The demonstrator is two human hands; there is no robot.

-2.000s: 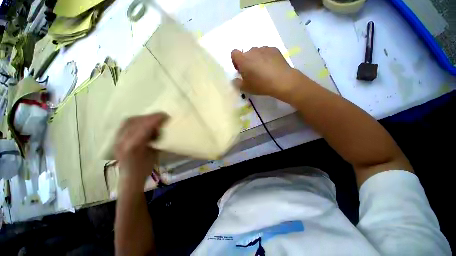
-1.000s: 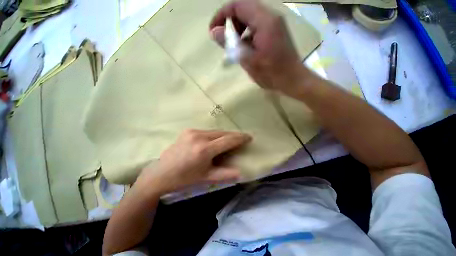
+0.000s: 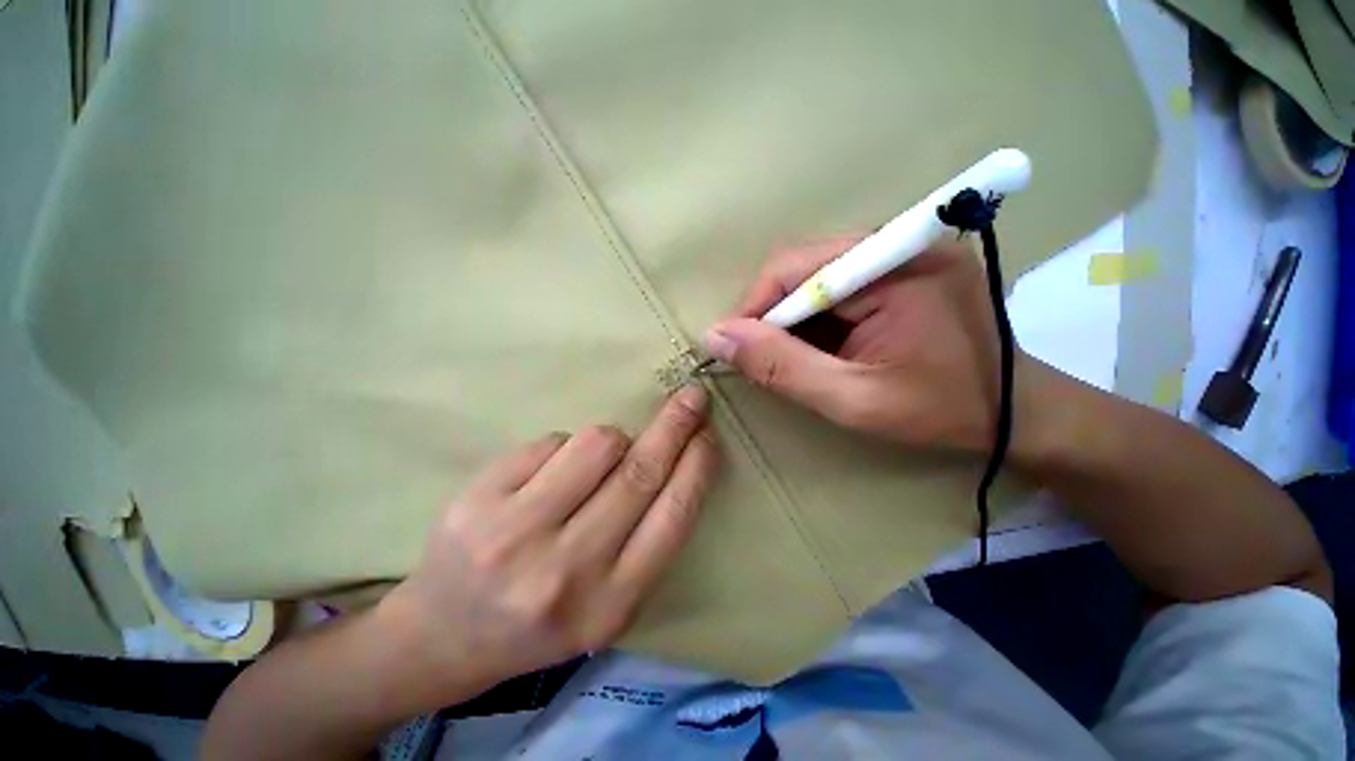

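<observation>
The large olive-khaki panel lies spread in front of me, with a stitched seam running diagonally across it. A small shiny patch, perhaps a metal logo, sits beside the seam. My right hand holds a white-handled tool like a pen, its thin tip at the patch. A black cord hangs from the tool's handle end. My left hand rests on the panel, its index fingertip just below the patch. It holds nothing that I can see.
A dark hammer-like tool lies at the right. A tape roll is at the upper right, and another is at the lower left, partly under the panel. More olive panels lie at the left. Yellow tape marks the board's right side.
The panel was swung over the board and laid down. My right hand took up the white tool and brought its tip down to the patch. My left hand moved beside the patch. The view is closer.
</observation>
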